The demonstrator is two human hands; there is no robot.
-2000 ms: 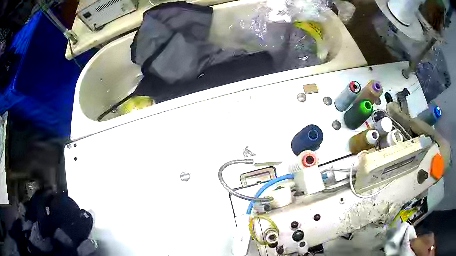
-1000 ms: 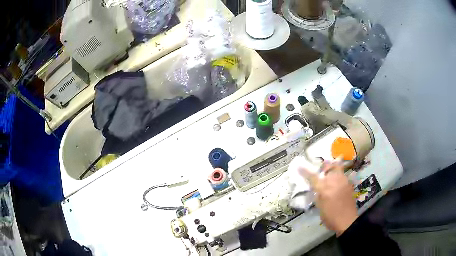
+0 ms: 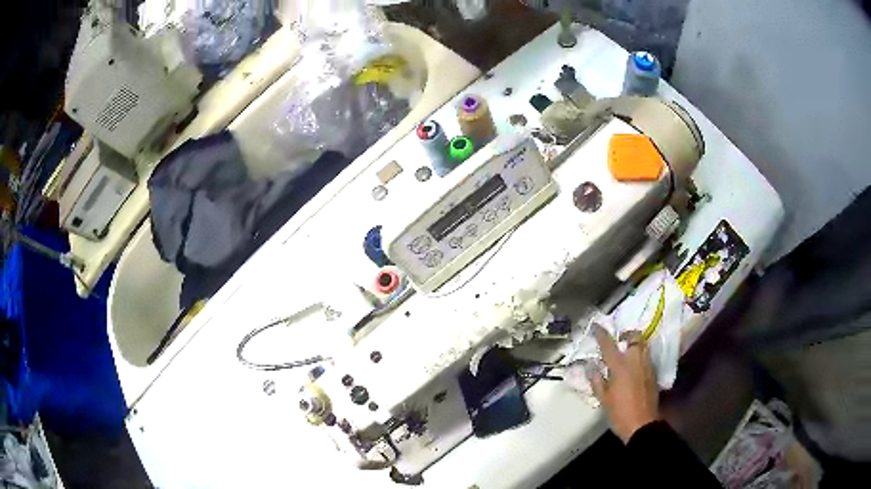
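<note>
My right hand (image 3: 628,387), in a black sleeve, is at the lower right, in front of the sewing machine head (image 3: 468,334). Its fingers are on a crumpled white cloth (image 3: 664,320) and appear to grip it against the table beside the machine's right end. A yellow strip shows over the cloth. The control panel (image 3: 473,215) sits along the back of the head, and an orange block (image 3: 635,158) lies on top near the right end. My left hand is not in view.
Thread spools with purple (image 3: 473,116), green (image 3: 460,151) and blue (image 3: 643,74) tops stand behind the head. A dark flat rectangular object (image 3: 495,393) lies in front. Dark grey garments (image 3: 205,205) and clear plastic (image 3: 329,105) lie in the cream trough.
The view has shifted right and closer over the machine. My right hand came in with the white cloth, passed near the orange block, and is now lower, at the table surface in front of the head.
</note>
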